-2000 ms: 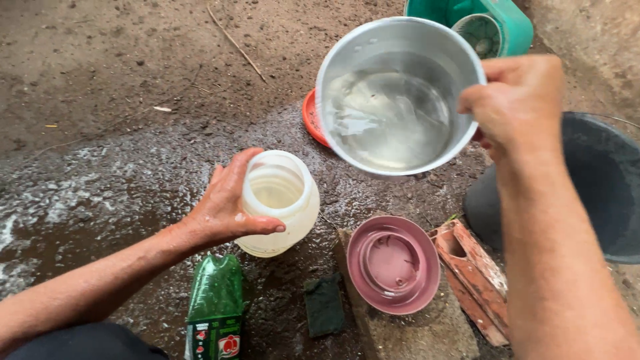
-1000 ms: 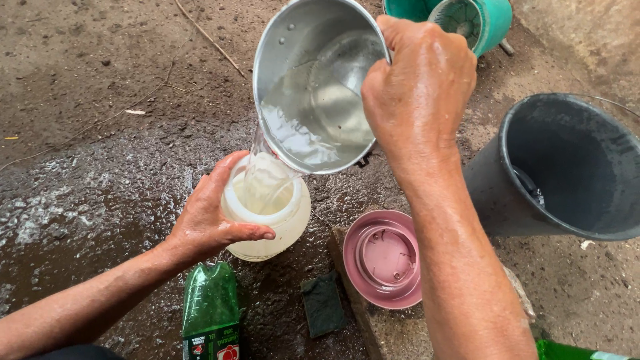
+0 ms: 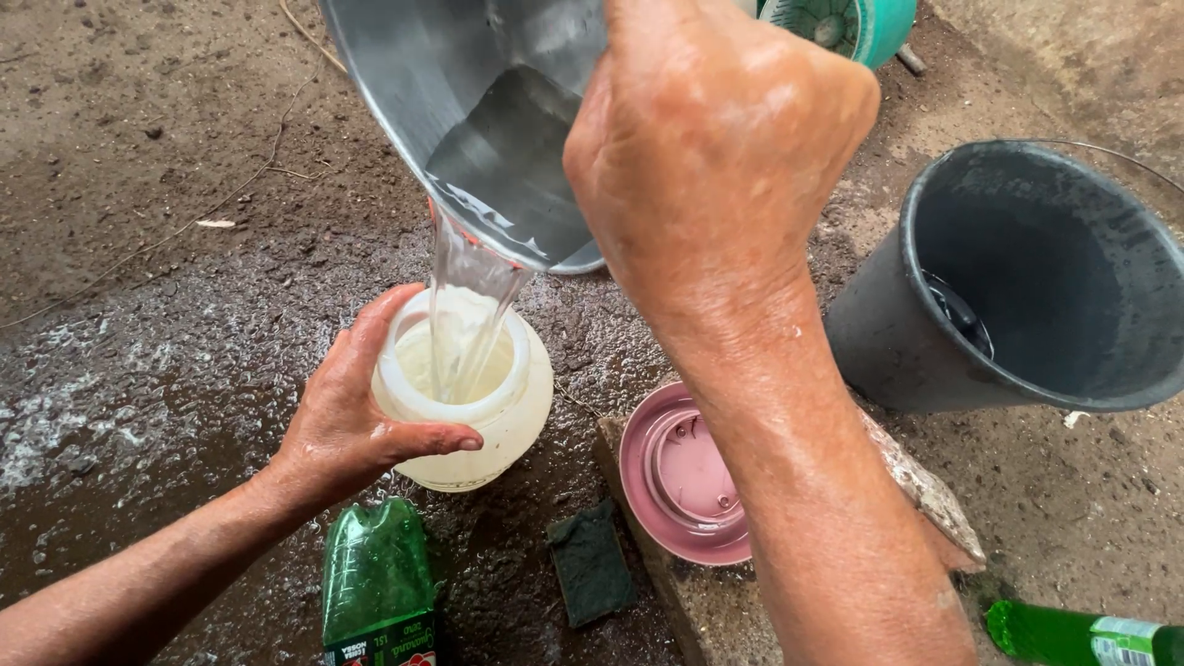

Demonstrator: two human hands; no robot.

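Observation:
My left hand [image 3: 356, 407] grips the neck of a translucent plastic jar [image 3: 504, 430], which is upright on the wet ground. Above it, my right hand [image 3: 712, 148] holds a metal pot [image 3: 398, 83] tilted toward the jar; the part it grips is hidden behind the fist. Water [image 3: 472, 268] runs from the pot's rim into the jar's mouth. To the right of the jar lies a pink plastic dish [image 3: 647, 462], partly behind my right forearm.
A dark bucket [image 3: 869, 314] leans at the right, a green plastic container [image 3: 888, 28] behind it. Nearer are a green plastic bottle [image 3: 375, 564], a dark green scouring pad [image 3: 592, 564], a stone slab [image 3: 703, 601] under the dish and another green bottle [image 3: 1045, 629] at lower right.
Two seconds ago the pot was held apart from the jar with no water running out. It has moved left and tilted, and water now pours. My left hand stays on the jar.

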